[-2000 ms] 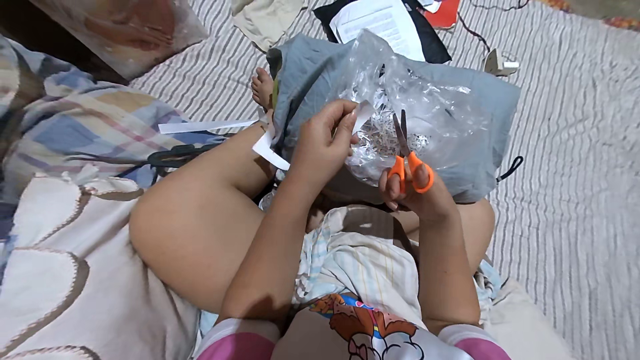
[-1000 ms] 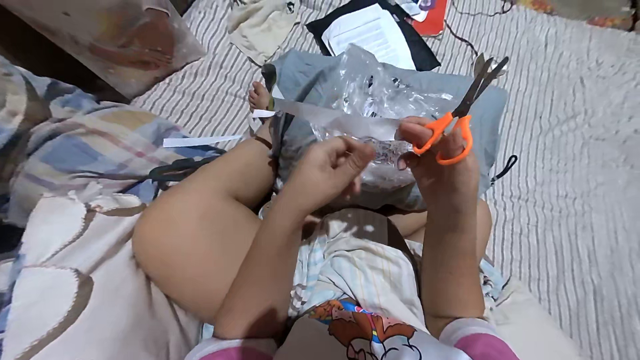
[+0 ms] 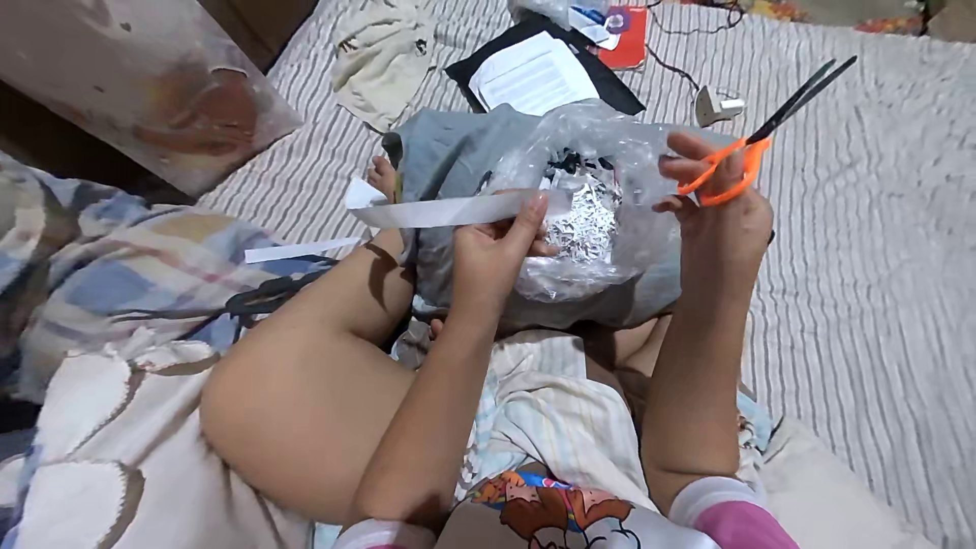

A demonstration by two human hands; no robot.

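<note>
My left hand (image 3: 499, 248) pinches one end of a long white paper strip (image 3: 450, 211), which stretches left and folds over at its far end. Orange-handled scissors (image 3: 728, 171) hang on the fingers of my raised right hand (image 3: 713, 191), their dark blades pointing up and away to the right, nearly closed together. Between and beyond my hands, a clear plastic bag (image 3: 648, 229) lies with its mouth spread wide, and small shredded paper pieces (image 3: 583, 217) fill its middle. Beneath the bag is a grey pillow or cushion (image 3: 450, 152) across my lap.
Another white strip (image 3: 301, 249) lies left by my leg, near a dark strap (image 3: 278, 293). Past the cushion are printed sheets (image 3: 534, 72) on a black pouch, a red booklet (image 3: 624, 38), a white plug or adapter (image 3: 717, 107) with cable, and a cream cloth (image 3: 381, 61) on the striped bedspread (image 3: 869, 229).
My right hand with the scissors has moved right, away from the bag. My left hand now holds the strip's end over the bag. The bag's mouth is more widely spread, showing the shreds.
</note>
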